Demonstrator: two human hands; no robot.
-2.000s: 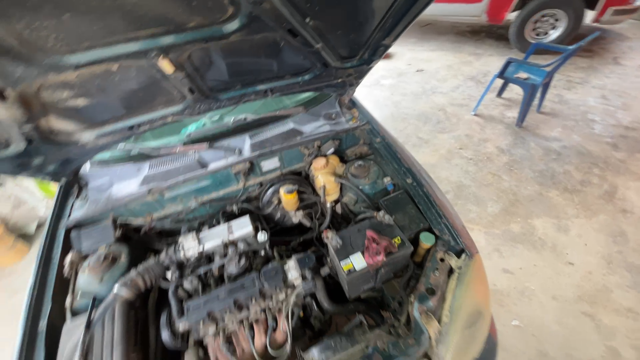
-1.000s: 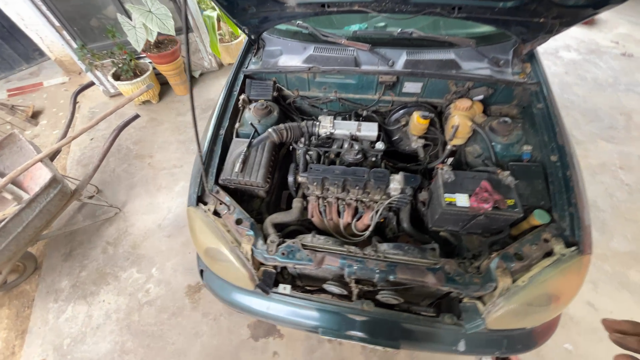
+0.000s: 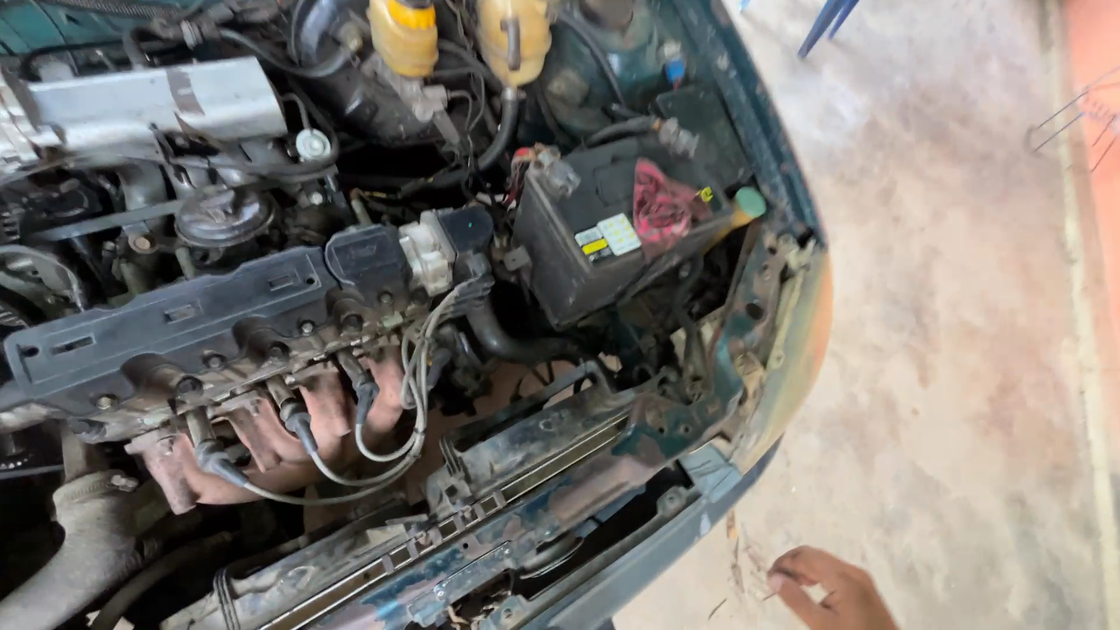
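My right hand (image 3: 831,588) shows at the bottom right edge, in front of the car's bumper and over the floor, its fingers curled with the thumb and forefinger close together. Whether something thin lies between them I cannot tell. My left hand is out of the frame. Under the raised hood, the engine's black top cover (image 3: 175,315) fills the left, with grey spark plug wires (image 3: 420,376) looping down its front. A black car battery (image 3: 569,254) with a crumpled red cloth (image 3: 656,206) on top sits right of the engine.
A yellow-capped reservoir (image 3: 404,39) and a second yellowed plastic tank (image 3: 514,44) stand behind the battery. The headlight (image 3: 801,350) and front crossmember (image 3: 604,472) edge the engine bay. Blue chair legs (image 3: 827,26) stand on the concrete floor (image 3: 945,350) at the right.
The view has moved much closer to the engine and battery. More of my right hand shows than one second ago, when only its fingers were at the right edge.
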